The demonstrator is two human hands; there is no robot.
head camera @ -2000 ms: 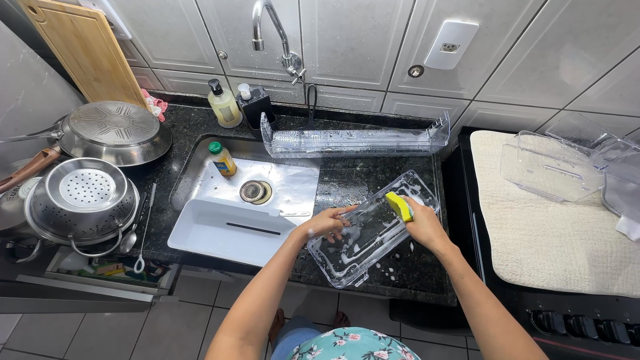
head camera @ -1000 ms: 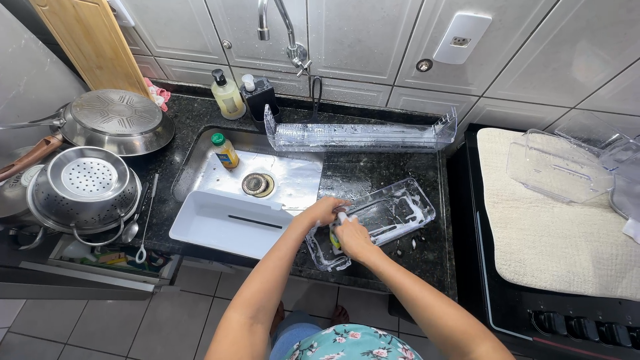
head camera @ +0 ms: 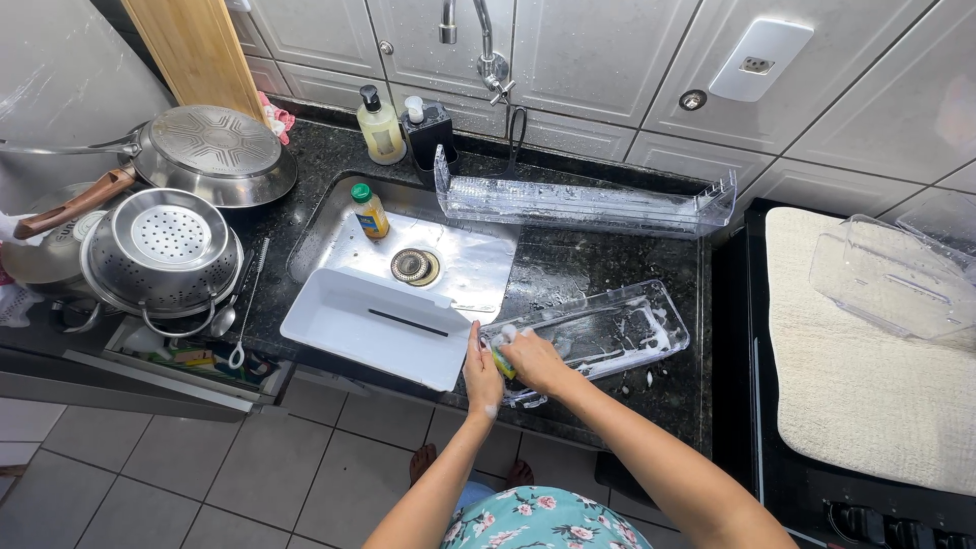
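Observation:
A clear plastic tray [head camera: 610, 324] with soap foam lies on the dark granite counter, right of the sink. At its left end my right hand [head camera: 534, 362] presses a yellow-green sponge [head camera: 504, 364] against the inside corner. My left hand [head camera: 483, 377] holds the tray's left edge, foam on its wrist. Beside that hand a white plastic bin [head camera: 351, 320] with a dark slot rests across the front of the steel sink [head camera: 488, 263]. A small bottle with a green cap [head camera: 371, 213] stands in the sink. A long clear plastic shelf bin [head camera: 572, 202] lies behind the tray.
Pans [head camera: 217, 156] and a steel colander [head camera: 171, 244] are stacked at left, above an open drawer [head camera: 191, 362]. Soap bottles [head camera: 381, 130] stand behind the sink under the faucet [head camera: 492, 65]. At right, clear plastic pieces [head camera: 892, 274] lie on a cream mat [head camera: 862, 396] over the stove.
My right hand with the sponge has moved from the tray's right part to its left end. My left hand has shifted from inside the tray to its left edge. The tray now lies flatter.

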